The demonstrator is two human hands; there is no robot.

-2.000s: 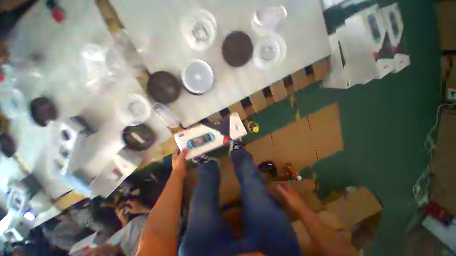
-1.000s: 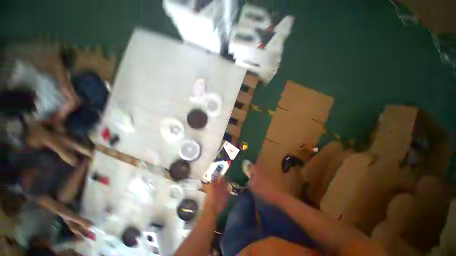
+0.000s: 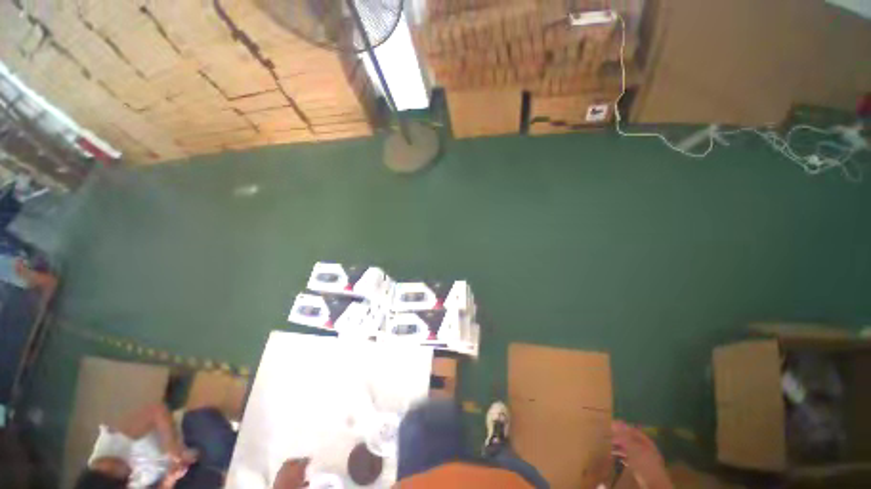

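Observation:
White retail boxes (image 3: 411, 328) with black and red print and an oval picture stand in stacks at the far end of the white table (image 3: 315, 382). My left hand (image 3: 291, 473) is at the bottom edge, over the table, blurred and mostly cut off; what it holds, if anything, is hidden. My right hand (image 3: 632, 445) is at the lower right over the floor cardboard, fingers apart, with nothing seen in it. A dark round disc (image 3: 364, 464) and pale round containers (image 3: 382, 435) lie on the table near my legs.
A pedestal fan (image 3: 411, 148) stands on the green floor ahead, before stacked brown cartons (image 3: 239, 86). Flat cardboard (image 3: 559, 401) lies right of the table. An open carton (image 3: 750, 406) with clear plastic is further right. A seated person (image 3: 143, 444) is at left. White cables (image 3: 707, 138) trail at upper right.
The view has swung up and turned towards the table's far end and the fan. The box that was at my left hand is out of view. My hands have moved apart.

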